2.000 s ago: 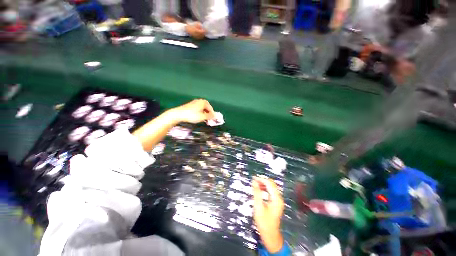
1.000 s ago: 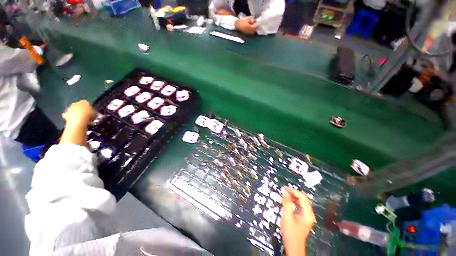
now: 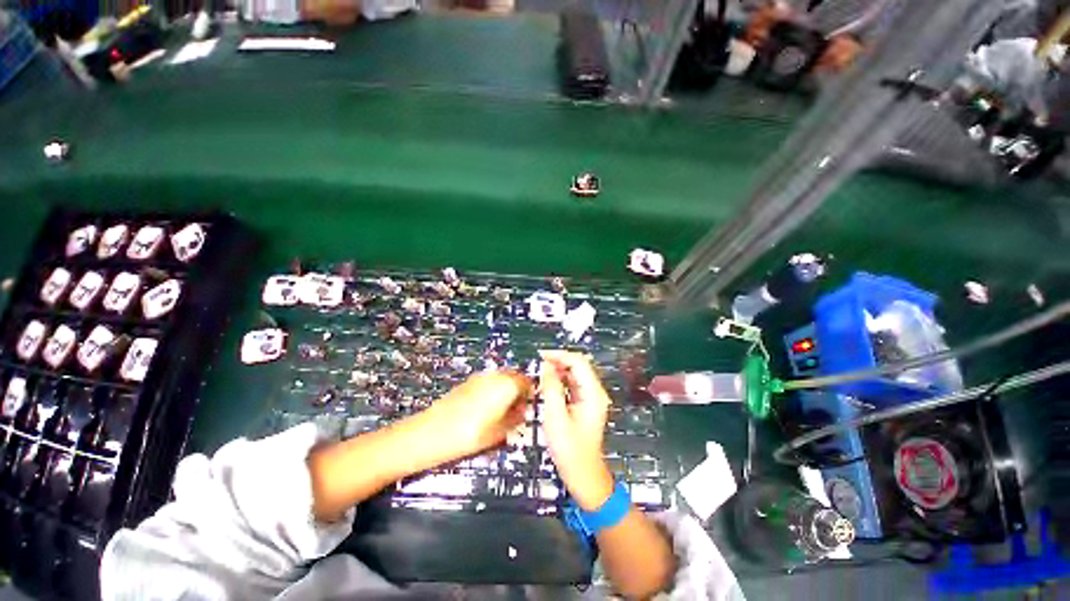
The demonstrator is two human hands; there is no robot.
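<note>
My left hand [image 3: 499, 405] and my right hand [image 3: 573, 411] meet over the right part of the clear plastic tray [image 3: 440, 484]. Their fingertips are close together; whatever is between them is too small to make out. A blue band is on my right wrist. Small coppery components [image 3: 405, 335] lie scattered in the clear tray. White housings [image 3: 323, 290] lie at its upper left edge, and another [image 3: 544, 308] lies near its upper right. The black tray [image 3: 176, 352] at the left holds rows of white housings.
A syringe with reddish contents [image 3: 698, 387] and green end lies right of the clear tray. Beyond it are a blue box [image 3: 835, 411] with a red display, a black fan [image 3: 927, 467], a round clear container [image 3: 821, 531] and grey hoses. A slanting metal post [image 3: 774, 194] stands upper right.
My left hand has moved from the black tray to the clear tray, beside my right hand. The view has turned right; the person seen across the bench is now mostly out of the picture.
</note>
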